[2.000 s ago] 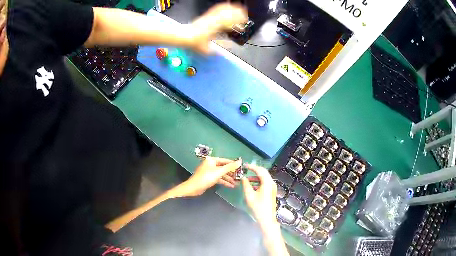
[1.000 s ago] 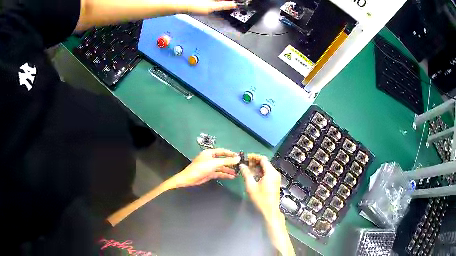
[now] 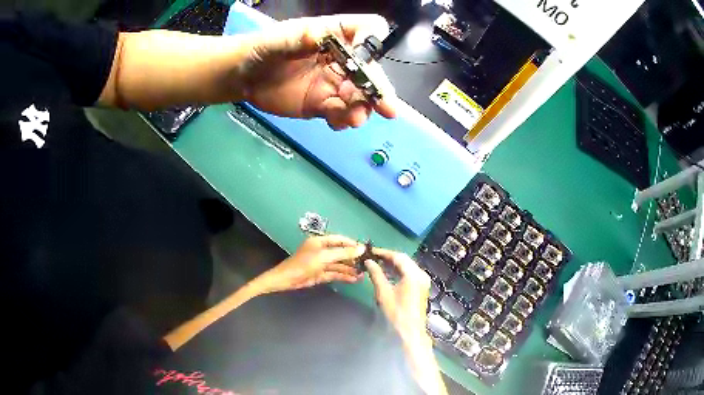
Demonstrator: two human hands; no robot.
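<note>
My left hand (image 3: 320, 261) and my right hand (image 3: 403, 287) are bare and meet in front of the blue panel. The fingertips of both hands hold a small dark camera module (image 3: 366, 254) between them; the fingers partly hide it. Another camera module (image 3: 313, 223) lies on the green mat just beyond my left hand. A black blister tray (image 3: 519, 251) lies right of my hands, with most pockets holding gold-silver modules and several near my right hand looking empty.
Another person's hand (image 3: 309, 73) holds a module above the machine's blue control panel (image 3: 347, 158), hiding its left buttons. That person's black clothing fills the left side. Clear plastic bags (image 3: 590, 312) and white rails (image 3: 671, 266) stand at right.
The other person's hand has come out from the machine opening toward the camera and now shows a module in its fingers. My hands have stayed nearly in place, still on the small module.
</note>
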